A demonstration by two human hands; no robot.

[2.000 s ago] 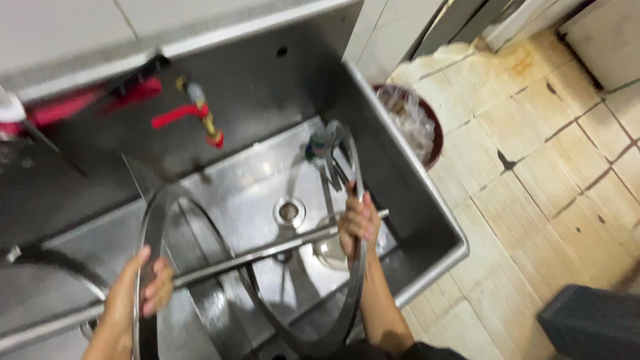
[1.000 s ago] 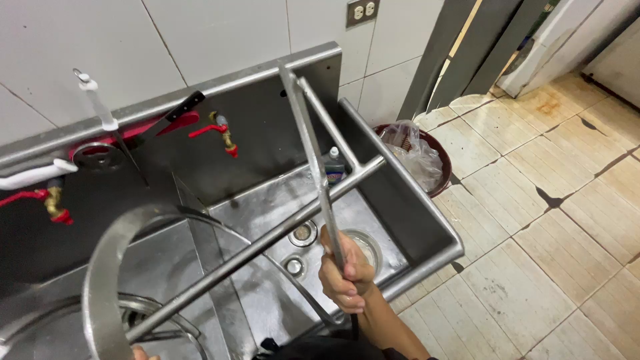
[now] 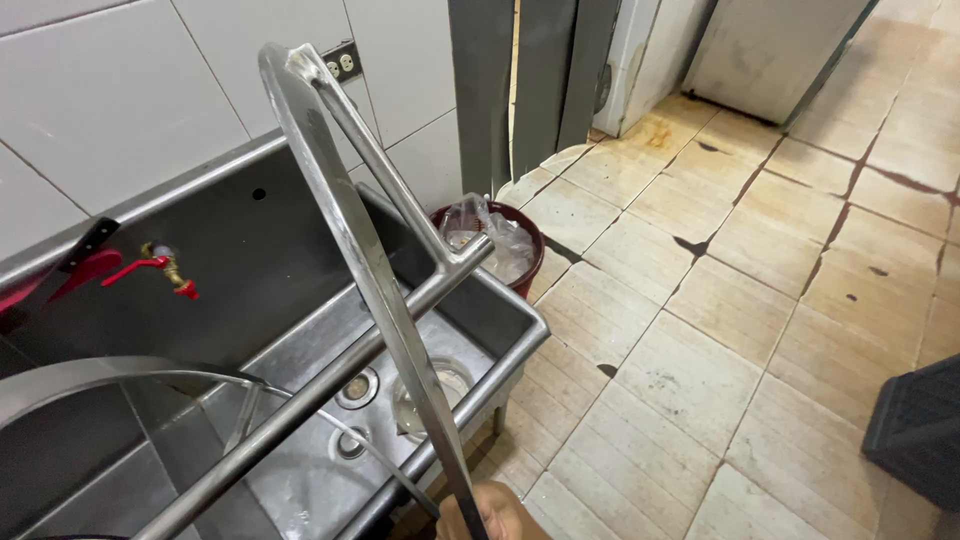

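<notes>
My right hand, at the bottom edge of the head view, is closed around a flat curved metal band of a large metal frame. A round bar crosses this frame, and a second curved band shows at the left. The frame is raised over a stainless steel sink, its top end in front of the tiled wall. My left hand is out of view. In the sink basin are drain fittings and a round clear container, partly hidden by the band.
Behind the sink are a brass tap with a red lever, a black-handled knife and a wall outlet. A dark red bin with plastic bags stands beyond the sink's end. A dark crate is on the tiled floor at right.
The metal frame has been lifted from within the sink to above it and tilted upward. My left hand, holding the frame two seconds ago, has left the view. The view has swung right.
</notes>
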